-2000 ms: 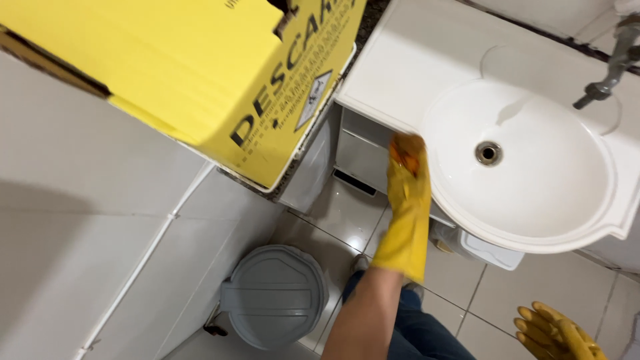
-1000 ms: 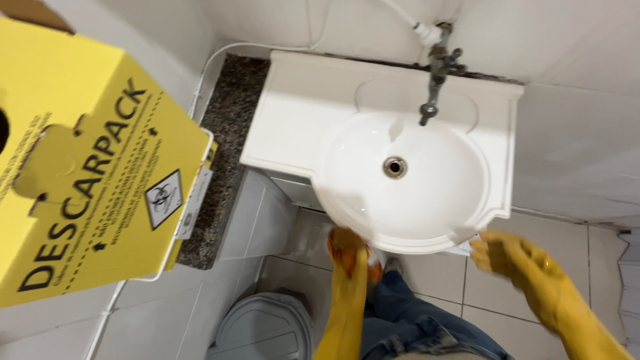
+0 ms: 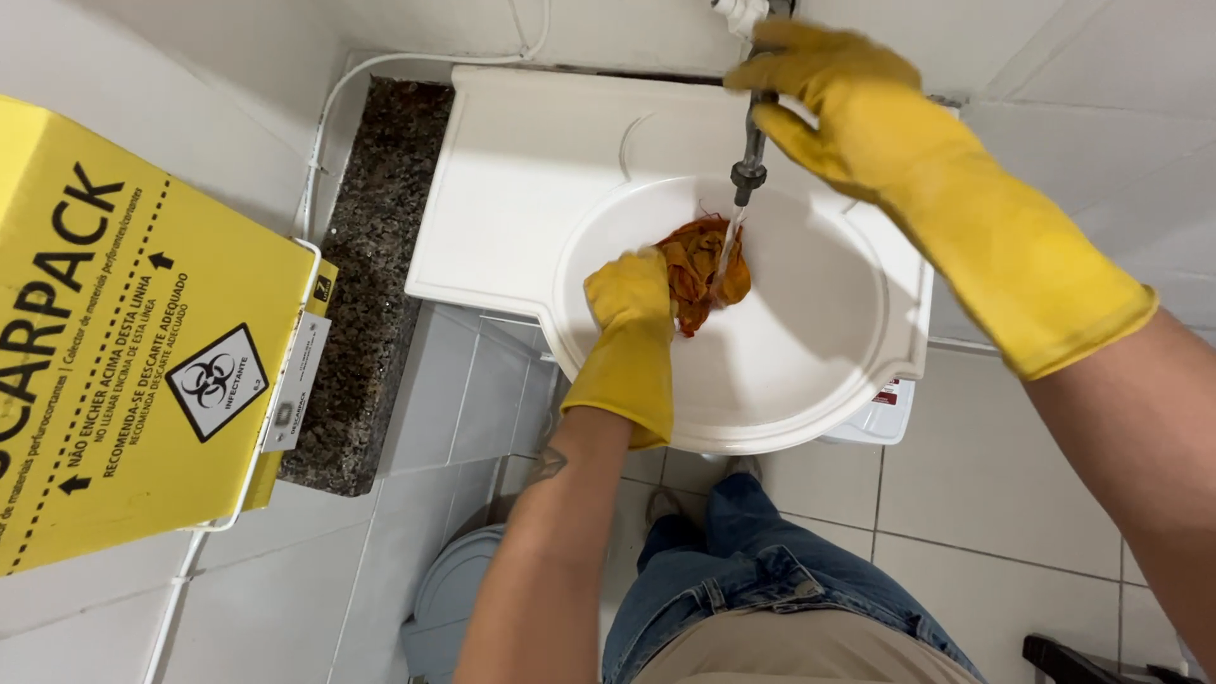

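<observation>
Both hands wear yellow rubber gloves. My left hand [image 3: 632, 304] grips an orange-brown cloth [image 3: 701, 266] inside the white oval sink basin [image 3: 807, 370]. Water runs from the metal faucet [image 3: 749, 176] onto the cloth. Above the faucet, my right hand [image 3: 817, 104] is at its upper part, slightly blurred, with the fingers spread around the handle area; whether they close on it is hard to tell. The cloth hides the drain.
On the left, a yellow cardboard sharps box [image 3: 142, 361] sits in a white wire holder beside a dark granite ledge [image 3: 366, 285]. A grey lidded bin [image 3: 456, 589] stands below. A white plastic container [image 3: 879, 418] shows under the basin's right edge.
My left hand has moved from below the basin's front edge into it with the cloth. My right hand has gone up from the basin's right front to the faucet. Water now runs.
</observation>
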